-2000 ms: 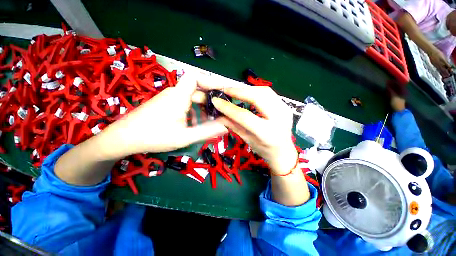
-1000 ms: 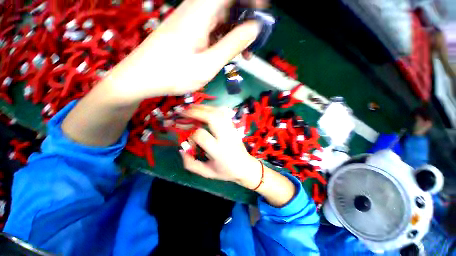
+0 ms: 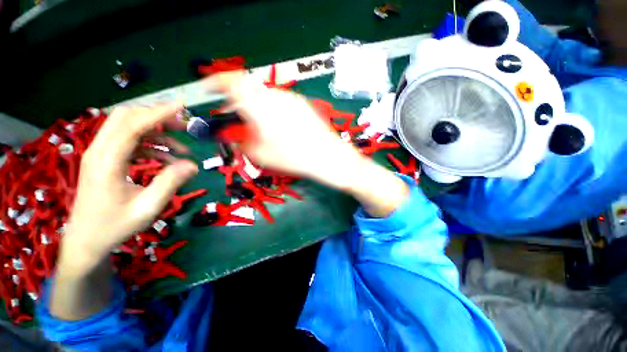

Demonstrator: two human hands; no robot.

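My left hand (image 3: pixel 117 179) is at the left over the clamp pile, thumb and fingers spread, with nothing visible in it. My right hand (image 3: pixel 282 127) is blurred and closed around a red spring clamp (image 3: pixel 234 133), mostly hidden under the fingers. The clamp's black jaw end points left towards my left fingertips, with a small white and gold-coloured part (image 3: pixel 196 125) at its tip; I cannot tell exactly what it is. Heaped red clamps (image 3: pixel 41 199) with white patches lie at the left. More clamps (image 3: pixel 258 196) lie below my right hand.
A white animal-faced desk fan (image 3: pixel 460 127) stands at the right. A clear bag with white contents (image 3: pixel 361 69) lies near it. A pale rail (image 3: pixel 309 65) borders the dark green conveyor, which carries small dark parts (image 3: pixel 121 77). Another person's blue sleeve (image 3: pixel 591 130) is beyond the fan.
The view has swung, so the fan sits higher. My left hand no longer holds the dark object and has its fingers spread. My right hand has come up from the clamps with one in it.
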